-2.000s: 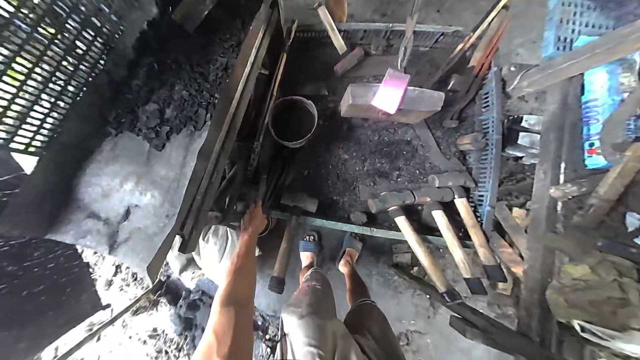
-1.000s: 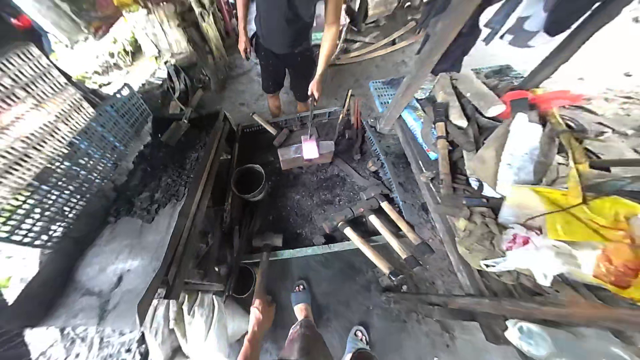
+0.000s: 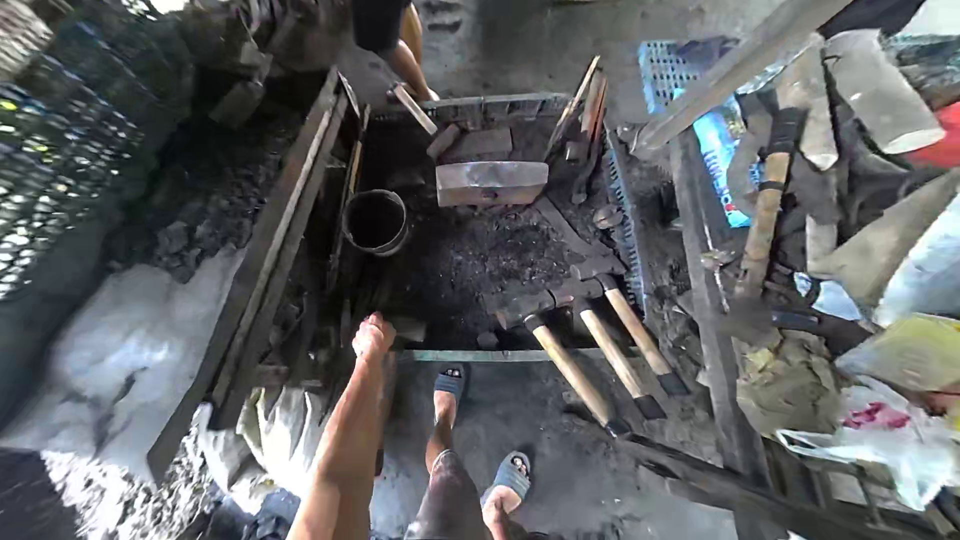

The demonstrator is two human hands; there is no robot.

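Observation:
My left hand (image 3: 373, 335) is closed at the near left edge of the dark work pit, beside a hammer head (image 3: 409, 330); blur hides whether it grips something. That hammer's handle runs down behind my forearm. My right hand is out of view. A rectangular steel anvil block (image 3: 491, 184) sits toward the back of the pit, with nothing on its top. Left of it stands a round dark bucket (image 3: 375, 223). Several sledgehammers with wooden handles (image 3: 576, 373) lie side by side over the near right edge.
A co-worker's leg (image 3: 409, 67) shows behind the pit. Wooden boards (image 3: 277, 247) line its left side, and long-handled tools (image 3: 581, 112) lean at the back right. A wooden post (image 3: 705, 292), cloths and plastic bags (image 3: 885, 427) are on the right. My sandaled feet (image 3: 448, 386) stand at the near edge.
The glowing metal piece seen on the anvil earlier is gone, as are the tongs holding it. The co-worker is now only partly in view at the top. My left hand has moved forward from the hammer's handle.

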